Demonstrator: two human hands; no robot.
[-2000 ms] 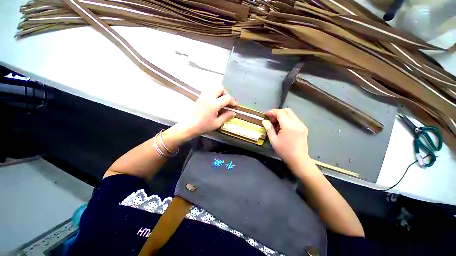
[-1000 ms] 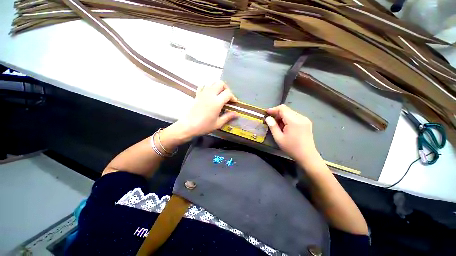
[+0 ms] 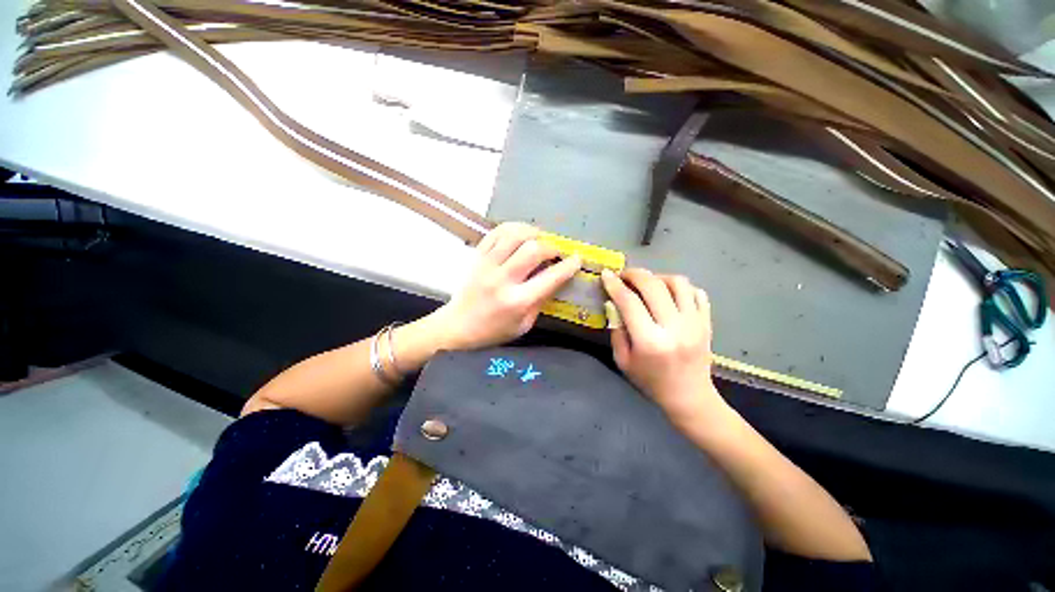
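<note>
A long brown leather strap (image 3: pixel 312 141) with a pale line runs from the upper left down to my left hand (image 3: pixel 503 289). My left hand holds its near end, with fingertips pressing at the yellow jig (image 3: pixel 592 252) on the board's near edge. My right hand (image 3: pixel 662 335) has its fingertips at the jig's right end. The strap's tip is mostly hidden under my fingers; whether my right fingers grip it cannot be told.
The hammer (image 3: pixel 787 216) lies on the grey board (image 3: pixel 555 150). Bundles of brown straps (image 3: pixel 810 87) cover the back. Green-handled scissors (image 3: pixel 1009 315) lie at right. A thin yellow strip (image 3: pixel 775 376) lies along the near edge; a thin offcut (image 3: pixel 454 137) lies at left.
The strap no longer shows along the jig's top; the upper yellow bar is now exposed. My left fingertips have moved right, closer to my right fingers. My right hand has turned lower beside the jig.
</note>
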